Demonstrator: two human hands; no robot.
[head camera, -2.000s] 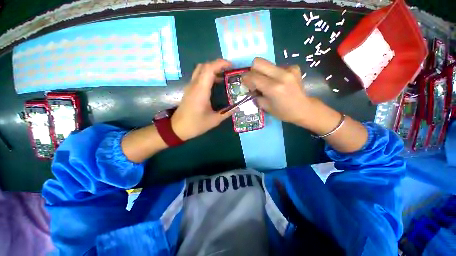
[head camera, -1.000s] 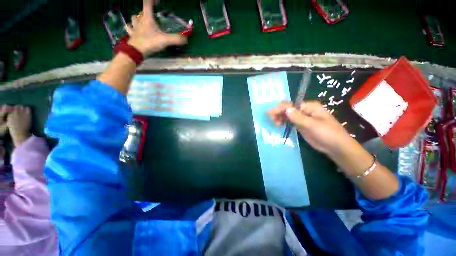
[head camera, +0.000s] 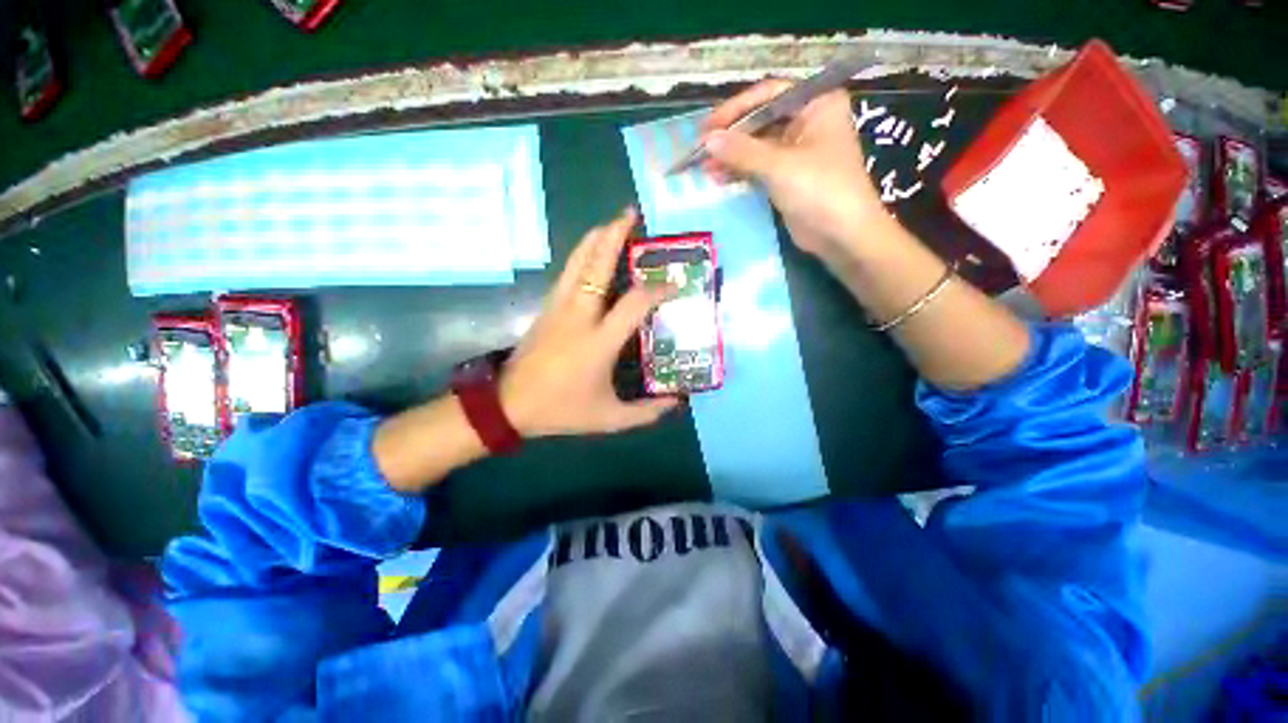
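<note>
An open phone unit (head camera: 681, 318) with a red rim, green board and silvery-white rectangle lies partly on the light-blue release liner (head camera: 763, 410). My left hand (head camera: 586, 346) holds the unit from its left side, thumb on its left part, fingers near its top-left corner and lower edge. My right hand (head camera: 798, 156) holds slim tweezers (head camera: 805, 96) over the top of the liner, tip near the small pale pieces there. Whether the tip grips a piece cannot be told.
Stock adhesive sheets (head camera: 332, 212) lie at the left, above two waiting units (head camera: 259, 360). White slivers (head camera: 893, 130) lie beside the red bin (head camera: 1130, 156). A blister tray (head camera: 1201, 438) with red units is at far right. The conveyor (head camera: 424, 28) runs behind the pale edge.
My left hand has come back from the conveyor and is now on a phone unit at the liner. My right hand has moved up over the liner's top. The view has shifted; two waiting units show.
</note>
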